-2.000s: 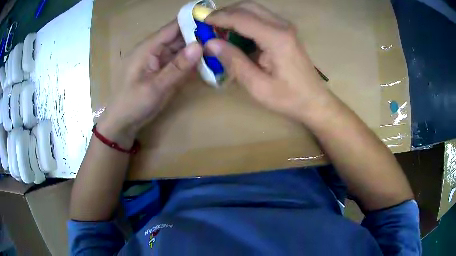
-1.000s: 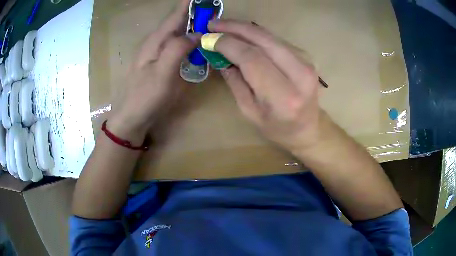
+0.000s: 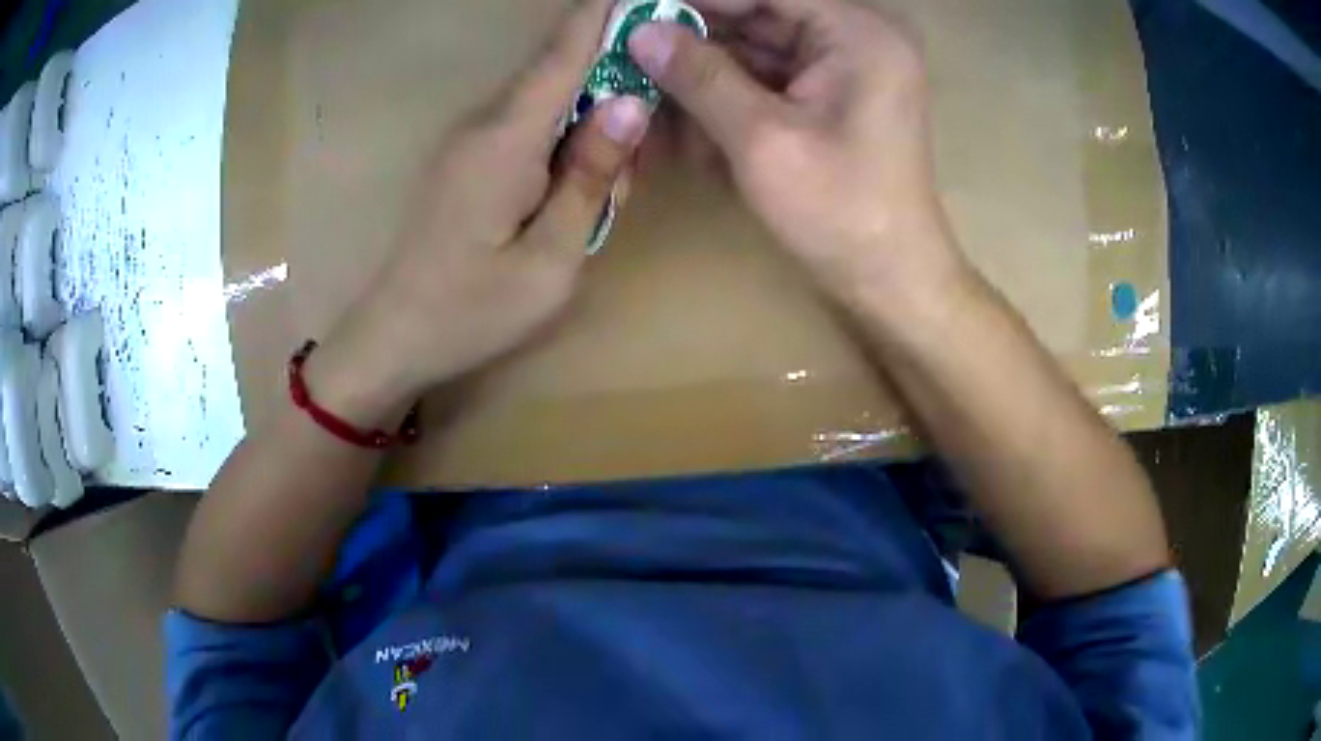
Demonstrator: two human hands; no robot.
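Observation:
A white plastic housing point(image 3: 603, 226) is held upright between both hands at the top centre. A green circuit board point(image 3: 619, 75) lies in its upper part. My left hand point(image 3: 500, 203) grips the housing, its thumb pressed on the lower edge of the board. My right hand point(image 3: 819, 130) holds the upper right of the housing, its thumb on the board. My fingers hide much of the housing. Only a small dark blue spot shows beside the board; the battery and wires cannot be made out.
Brown cardboard point(image 3: 695, 333) with shiny taped edges lies under the hands. White housings point(image 3: 80, 391) stand in rows at the left on a white board point(image 3: 167, 261). A blue-green dot point(image 3: 1124, 301) marks the right side. Open cardboard boxes point(image 3: 138, 579) are below.
The green board has moved from beside the battery onto the upper housing, covering the blue battery there. Both thumbs now press on it. The view has shifted slightly, with the housings further left.

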